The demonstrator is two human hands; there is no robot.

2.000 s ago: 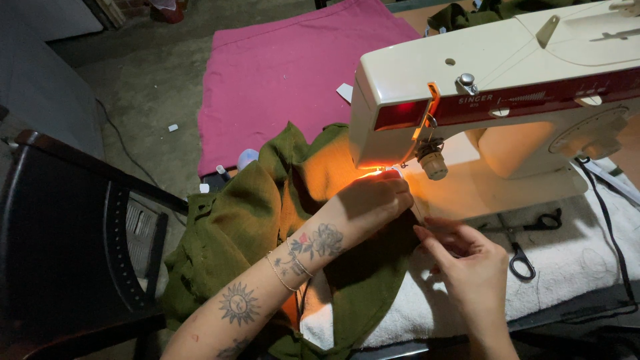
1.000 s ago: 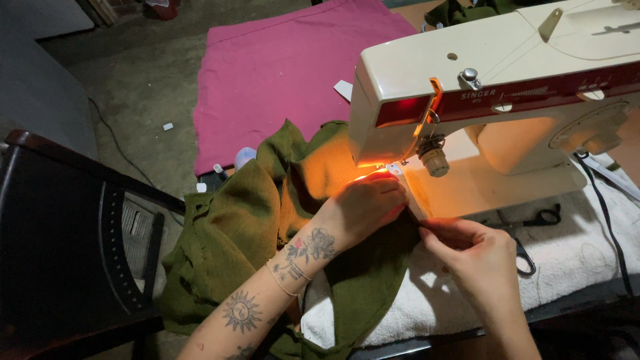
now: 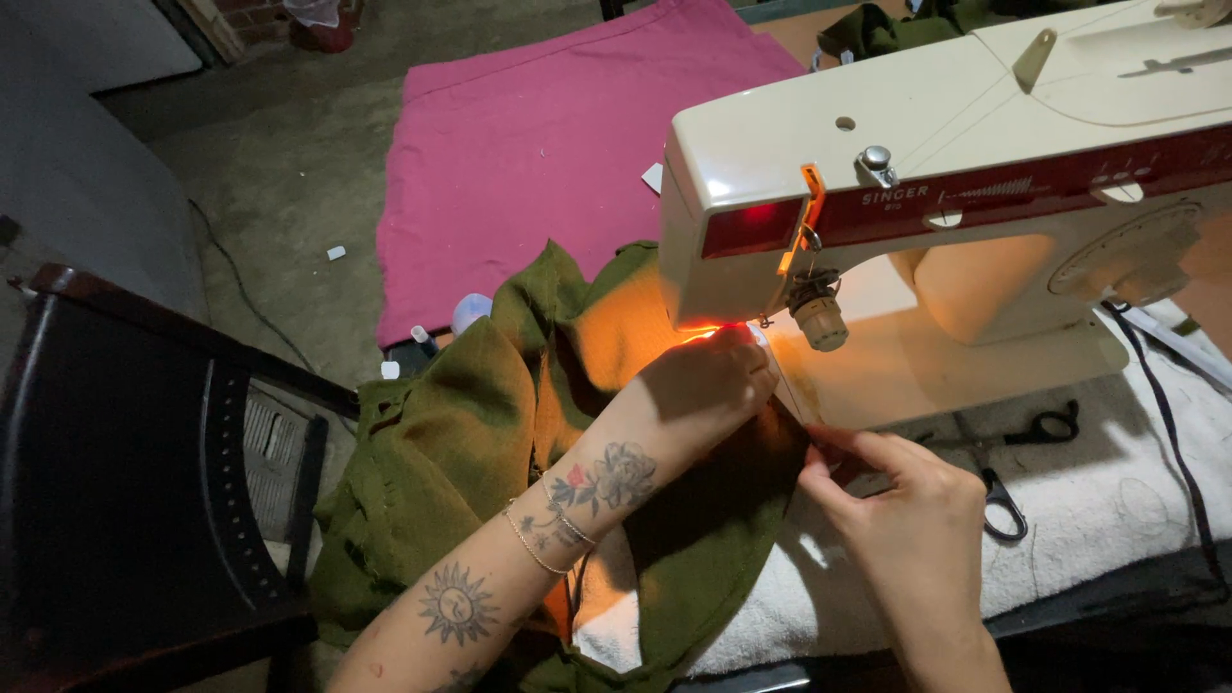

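A cream and dark red Singer sewing machine point(image 3: 914, 173) stands at the right, its lamp glowing orange at the needle area, which my hand partly hides. My left hand point(image 3: 707, 380) lies on the olive green fabric point(image 3: 452, 423) close beside the needle area; its fingertips are hidden, so its hold is unclear. The thumb and forefinger of my right hand point(image 3: 895, 500) pinch the edge of the green fabric just in front of the machine bed point(image 3: 895, 366). The rest of the fabric hangs in folds to the left and below my left forearm.
Scissors with black handles point(image 3: 1006, 505) rest on a white towel point(image 3: 1088, 539) right of my right hand. A black cord point(image 3: 1169, 414) crosses the towel. Pink cloth point(image 3: 539, 144) lies behind the green fabric. A dark chair point(image 3: 106, 462) stands at the left.
Both hands stay near the machine, with my right hand still at the fabric edge. The fingers of my left hand have shifted slightly beside the needle area.
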